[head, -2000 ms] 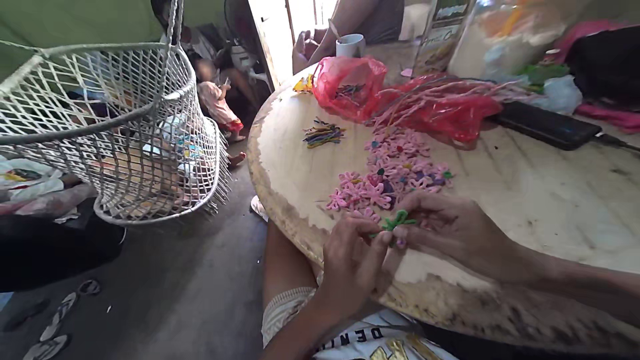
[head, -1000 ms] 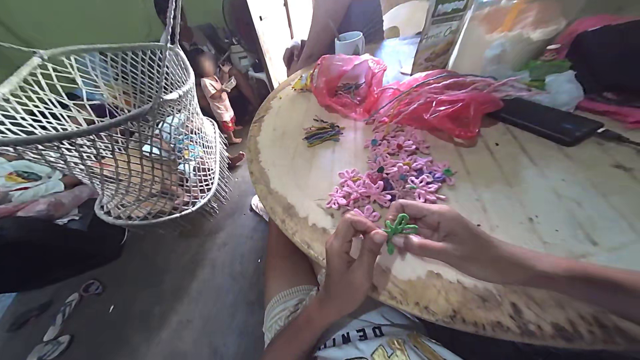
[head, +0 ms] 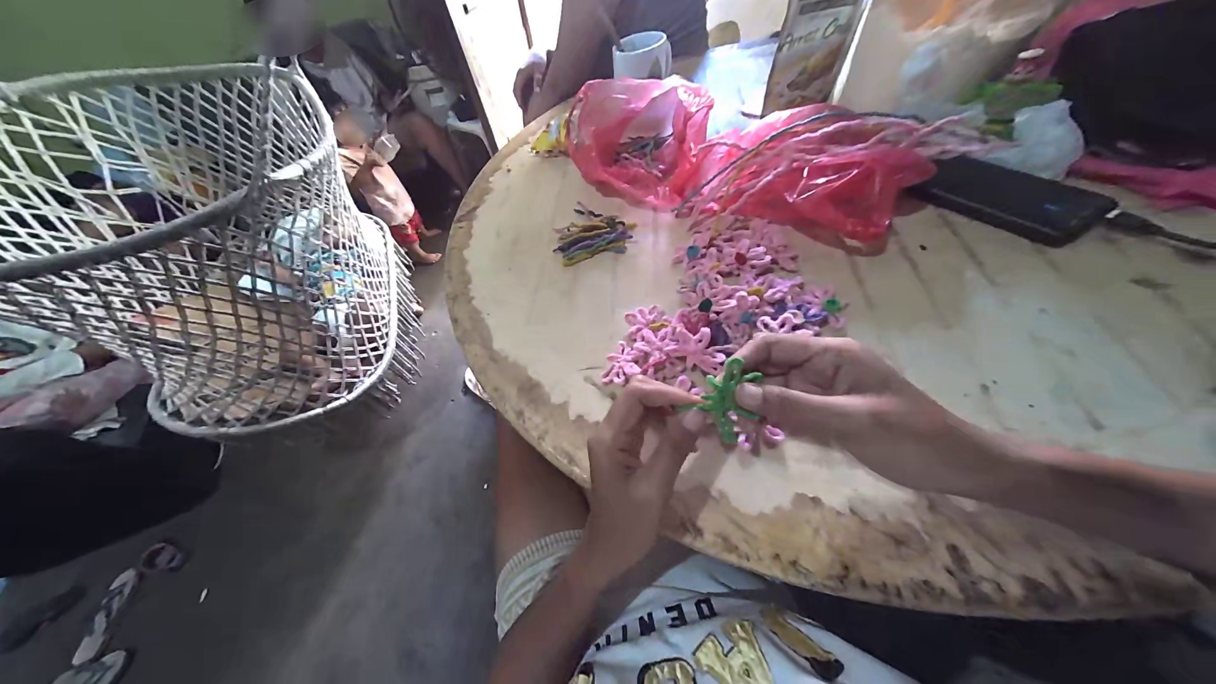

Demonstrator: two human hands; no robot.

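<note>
Between my two hands, above the near edge of a round wooden table, is a small green flower that looks made of yarn or cord. My left hand pinches a petal on its left side between thumb and fingertips. The thumb and fingers of my right hand grip its right side. Just beyond them lies a pile of pink flowers, with a few purple, green and other coloured bits among them. A small bundle of dark and yellowish short strands rests on the table to the left of the pile.
Pink plastic bags with strands lie at the back, near a white mug. A black phone or power bank with a cable is at the right. Left of the table hangs a netted cradle. People are beyond the table and the cradle.
The green flower has been turned between my fingers, and its petals are more spread to view than two seconds ago. Both hands have stayed near the same place.
</note>
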